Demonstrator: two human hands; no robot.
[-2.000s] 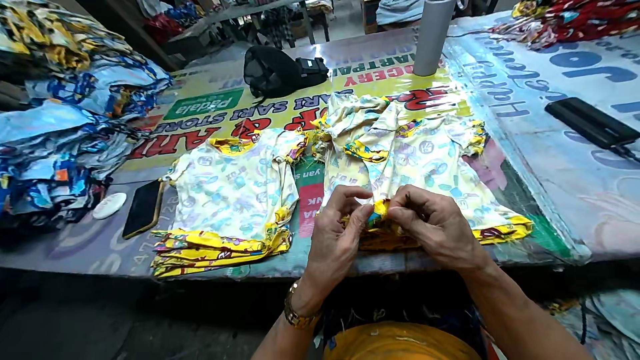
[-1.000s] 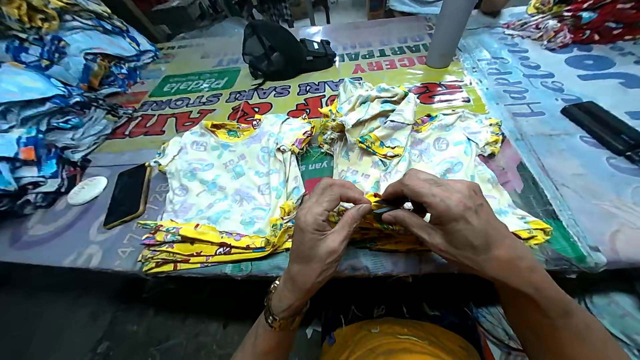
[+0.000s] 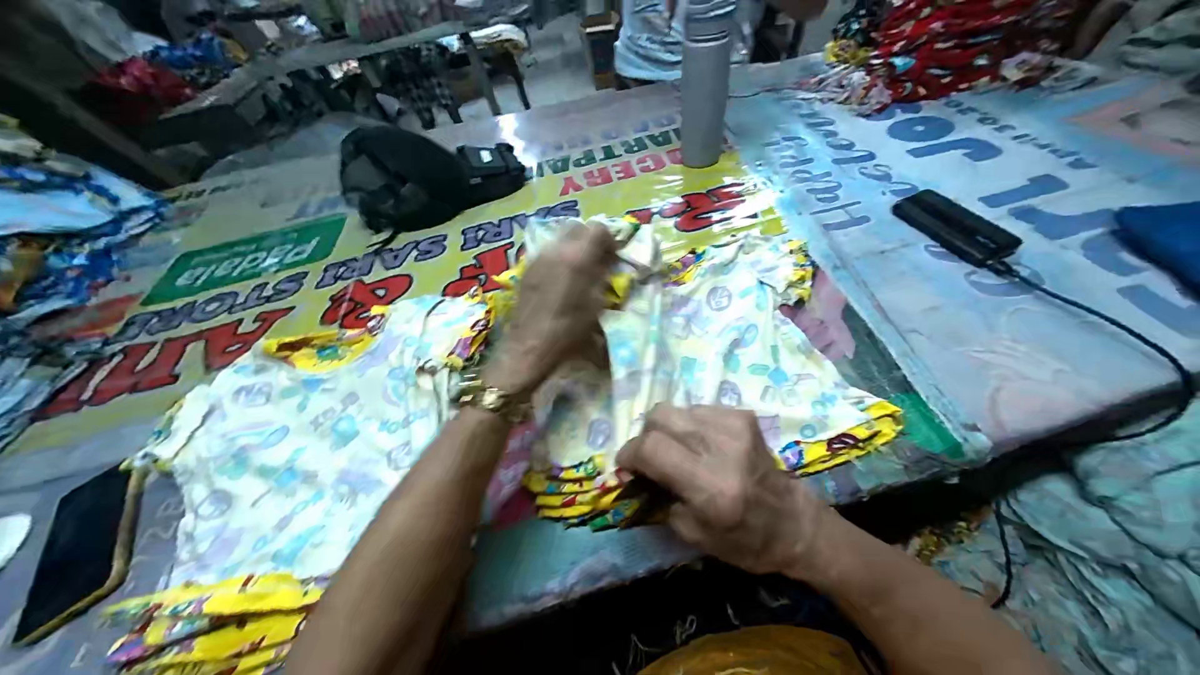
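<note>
A stack of small printed shirts with yellow trim (image 3: 741, 347) lies at the table's middle, the top one folded or bunched. My left hand (image 3: 567, 295), blurred, is over the upper end of that cloth near the neckline; its fingertips are hard to make out. My right hand (image 3: 712, 473) has curled fingers closed on the shirt's yellow hem at the near edge. A gold-coloured watch (image 3: 492, 398) is on my left wrist. Left of my forearm lies another stack of the same shirts (image 3: 309, 441), spread flat, with layered yellow hems toward me.
A black phone (image 3: 70, 553) lies at the left. Farther back are a black bag (image 3: 403, 178) and a grey bottle (image 3: 705, 84). A power bank (image 3: 956, 227) trails a cable at the right. Garment piles flank the table (image 3: 1012, 375); a person (image 3: 647, 42) is partly visible beyond it.
My left hand has moved from the hem, beside my right hand, up to the far end of the shirt. My right hand remains near the hem. The view has shifted.
</note>
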